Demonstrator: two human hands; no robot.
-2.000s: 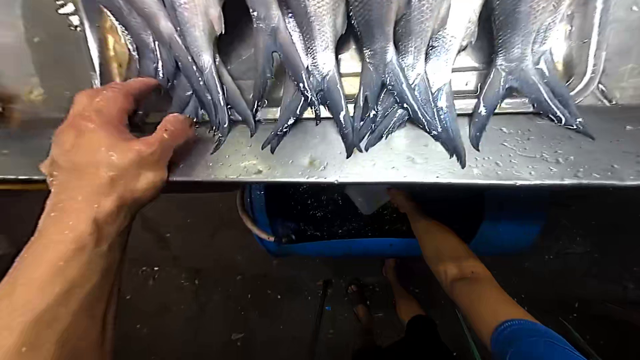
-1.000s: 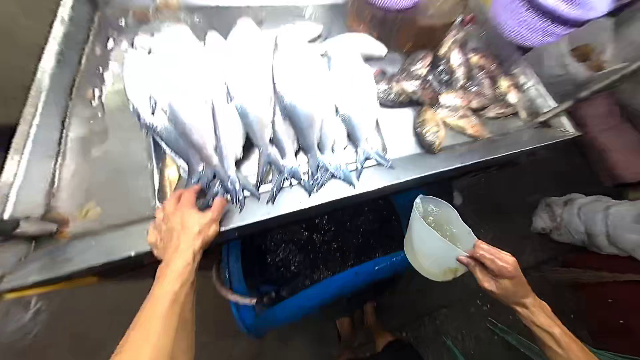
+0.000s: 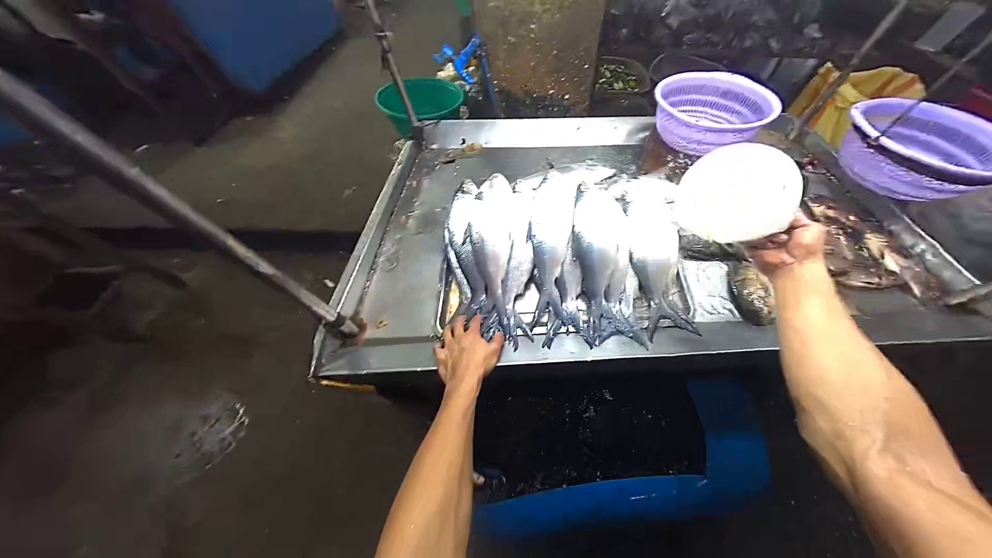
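Note:
Several silvery fish lie side by side on a tray on the metal table, tails toward me. My left hand rests at the table's front edge, fingers spread against the tails at the left end of the row; whether it grips a tail or the tray cannot be told. My right hand holds a white plastic scoop by its near edge, raised over the right side of the table. The scoop hides part of the rightmost fish and the darker fish behind it.
Below the table's front edge stands a blue tub with dark water. Smaller fish lie at the right. Purple baskets sit at the back right, a green basin behind the table. A metal pole slants across the left.
My right hand has raised the scoop from above the tub to over the table. My left hand stays by the tails at the left. The view has shifted to show more of the surroundings.

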